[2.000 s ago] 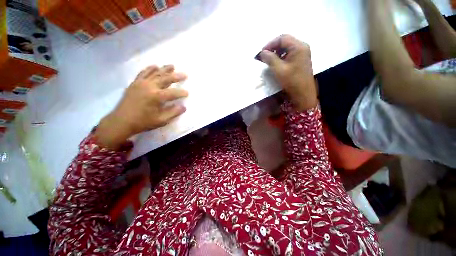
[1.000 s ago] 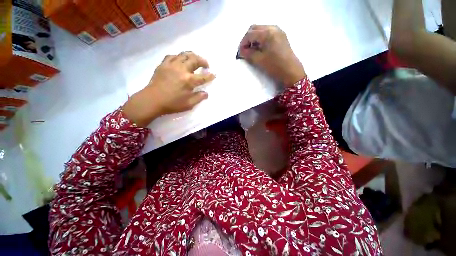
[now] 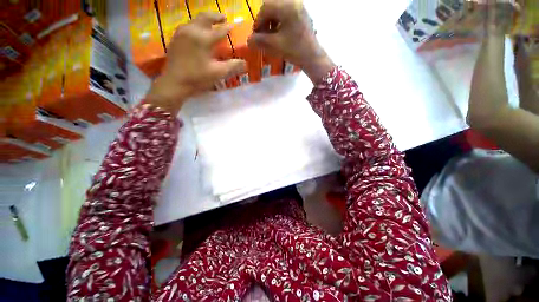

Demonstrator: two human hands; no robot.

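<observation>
A row of orange cartons (image 3: 148, 36) with yellow-orange tops stands on the far side of the table, pale patches on their near ends. My left hand (image 3: 198, 56) is over the row with its fingers spread, slightly blurred; no thing shows in it. My right hand (image 3: 283, 32) is over the same row, thumb and fingertips pinched together; whether something tiny is between them cannot be told. White sheets (image 3: 260, 141) lie on the table in front of me, below both hands.
Stacked orange cartons (image 3: 68, 76) stand at the left. A slim cutter (image 3: 19, 223) lies on the white table (image 3: 177, 189) at far left. At right, another person's forearm (image 3: 490, 82) reaches over the table beside a carton with dark product pictures (image 3: 428, 20).
Both hands have moved forward from the white sheets to the carton row. The view has shifted, showing more of the cartons. The dark piece seen earlier at my right fingertips no longer shows clearly.
</observation>
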